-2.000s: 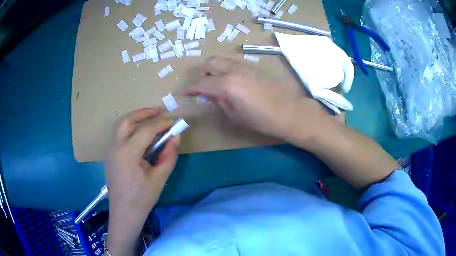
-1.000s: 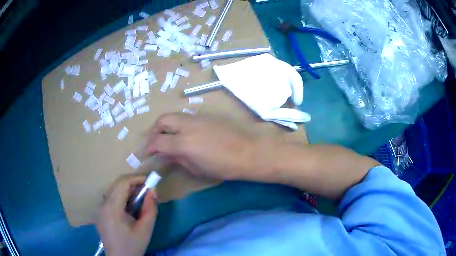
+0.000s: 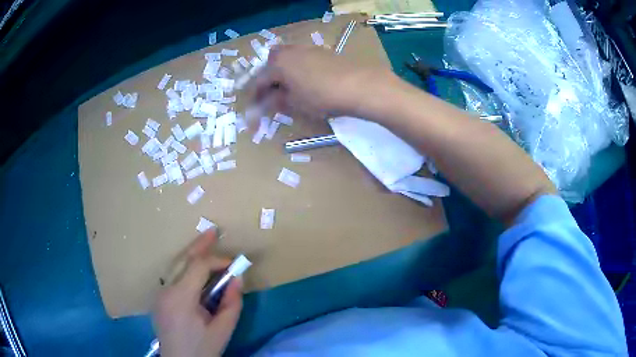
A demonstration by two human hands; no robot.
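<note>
My left hand (image 3: 199,300) is closed around a silver metal tube (image 3: 217,287) at the lower left. A translucent white piece (image 3: 240,265) sits at the tube's upper end, and the tube's far end shows below the hand. My right hand (image 3: 293,80), blurred, is over the right side of the scattered white plastic pieces (image 3: 202,108). Its fingertips are blurred, so I cannot tell whether they hold a piece. Single pieces lie nearer to me on the cardboard sheet (image 3: 139,258), one of them (image 3: 205,225) by the left fingertips.
A white glove (image 3: 380,150) lies under my right forearm, beside a silver tube (image 3: 310,143). Blue-handled pliers (image 3: 460,75) and a crumpled clear plastic bag (image 3: 533,77) lie at right. Thin silver rods (image 3: 411,19) lie at the top, by yellowish paper (image 3: 356,7).
My right hand has moved away from the tube, up to the scattered pieces. Two more single pieces now show on the cardboard near the middle. My left hand still holds the tube.
</note>
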